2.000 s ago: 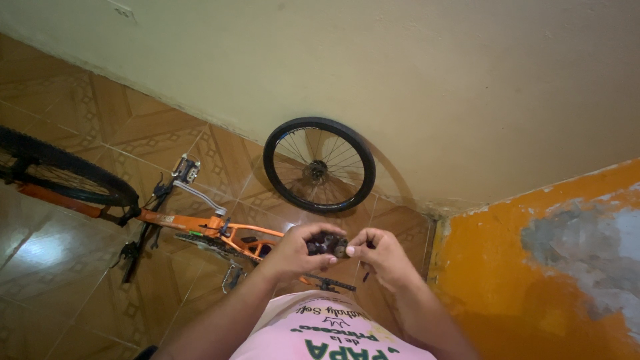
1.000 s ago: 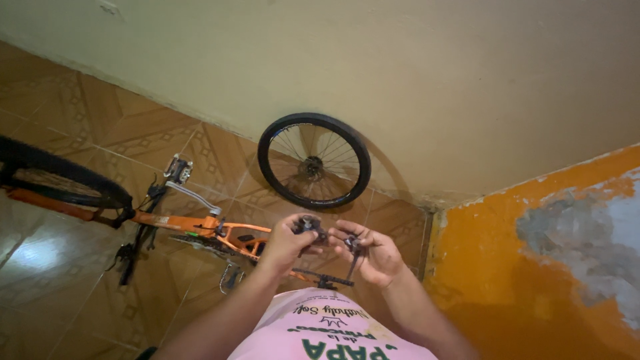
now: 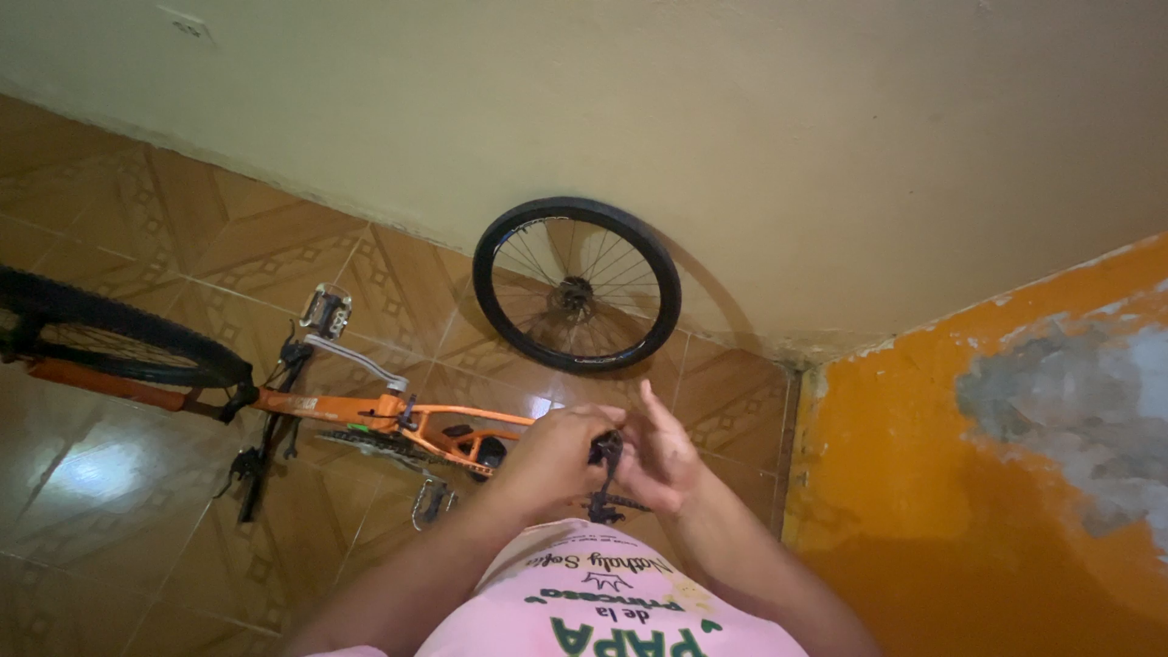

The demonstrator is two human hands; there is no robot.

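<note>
My left hand (image 3: 566,452) is closed around a small dark metal bicycle part (image 3: 604,449), most of it hidden by the fingers. Close beside it, my right hand (image 3: 659,456) has its fingers extended and palm turned toward the part; whether it touches the part is unclear. An orange bicycle frame (image 3: 333,405) lies to the left and below the hands, with its chainring (image 3: 383,447) and silver crank arm (image 3: 356,359) showing. Beneath the hands, a dark part with a chain (image 3: 607,506) is partly hidden.
A detached bicycle wheel (image 3: 671,283) leans against the pale wall (image 3: 730,109) beyond the hands. The bicycle's other wheel (image 3: 137,333) is at the far left, near the handlebar (image 3: 265,456). A peeling orange wall (image 3: 876,474) stands at the right, above the tiled floor (image 3: 274,246).
One second ago, the hands were apart, with a small dark piece at each. Now they are close together, and the right hand's fingers have straightened.
</note>
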